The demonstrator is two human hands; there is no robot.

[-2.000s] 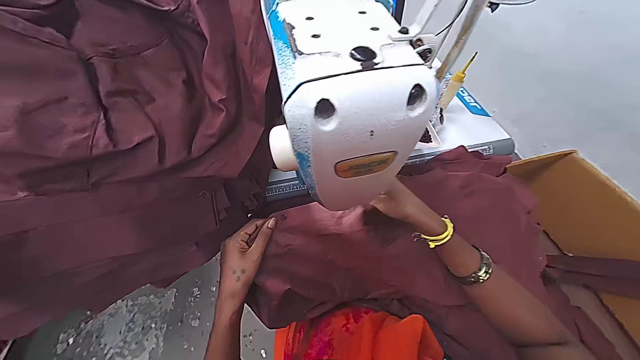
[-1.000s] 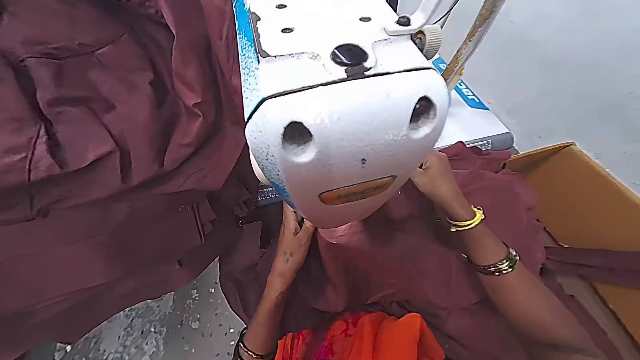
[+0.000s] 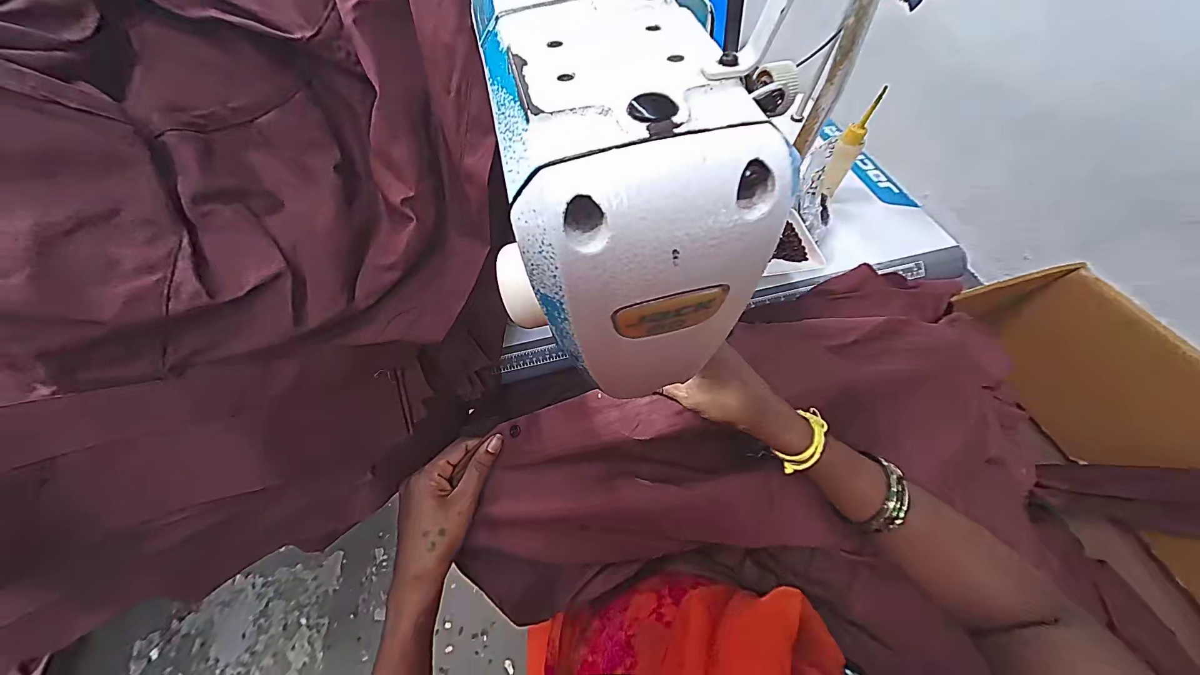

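A white and blue Jack sewing machine head (image 3: 647, 216) fills the upper middle of the head view, hiding the needle area. Maroon fabric (image 3: 600, 487) spreads below it. My left hand (image 3: 450, 492) pinches the fabric's edge between thumb and fingers, left of the machine head and beside a small dark round mark on the cloth. My right hand (image 3: 727, 394) lies on the fabric just under the machine head's lower right side, its fingertips partly hidden, so its grip cannot be told. Yellow bands and bangles circle that wrist.
A large heap of maroon fabric (image 3: 234, 206) lies at left. An open cardboard box (image 3: 1087, 366) stands at right, with a fabric strip over it. A yellow-tipped tool (image 3: 844, 155) stands behind the machine. Orange cloth (image 3: 750, 637) shows at the bottom, beside a speckled grey surface (image 3: 253, 609).
My left hand, close under the machine head a second ago, is now farther left and pinches the fabric edge. My right hand has moved left, nearer the machine head's lower tip.
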